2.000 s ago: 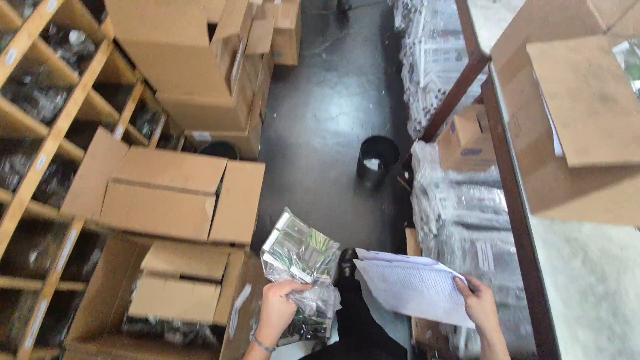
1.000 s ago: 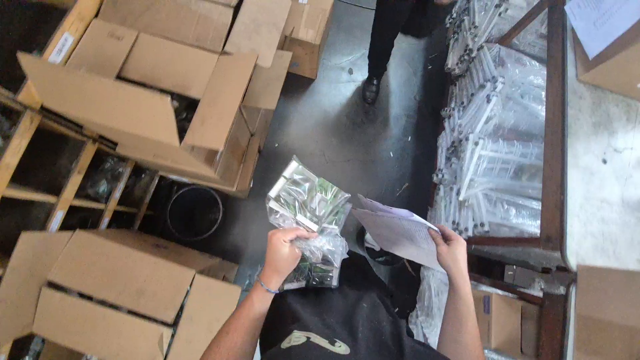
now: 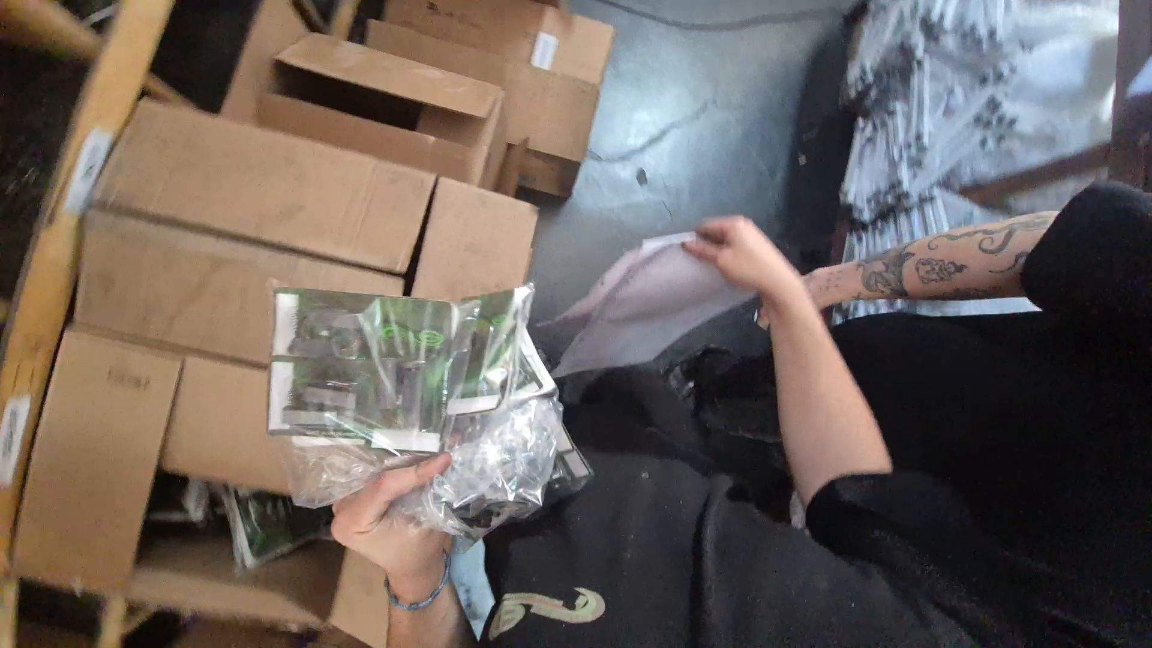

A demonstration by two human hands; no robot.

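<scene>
My left hand [image 3: 396, 513], with a woven band at its wrist, grips several clear plastic bags [image 3: 364, 369] that hold green and white printed cards and small dark parts. The bags hang over the open cardboard boxes at the left. Out in front of my body, my right hand [image 3: 742, 256] holds a few sheets of paper [image 3: 657, 292] by their upper edge. The sheets tilt and are blurred.
At the left stand cardboard boxes [image 3: 261, 198] beside a wooden rack [image 3: 54, 243] with labels. A co-worker's tattooed forearm [image 3: 936, 256] and black sleeve reach in close by my right arm. Plastic-wrapped white stock [image 3: 972, 117] lies at the upper right, past the grey floor [image 3: 675, 117].
The view has swung a long way. A co-worker, seen earlier as a leg and shoe in the aisle, is now close on the right. Both hands keep hold of the bags and papers.
</scene>
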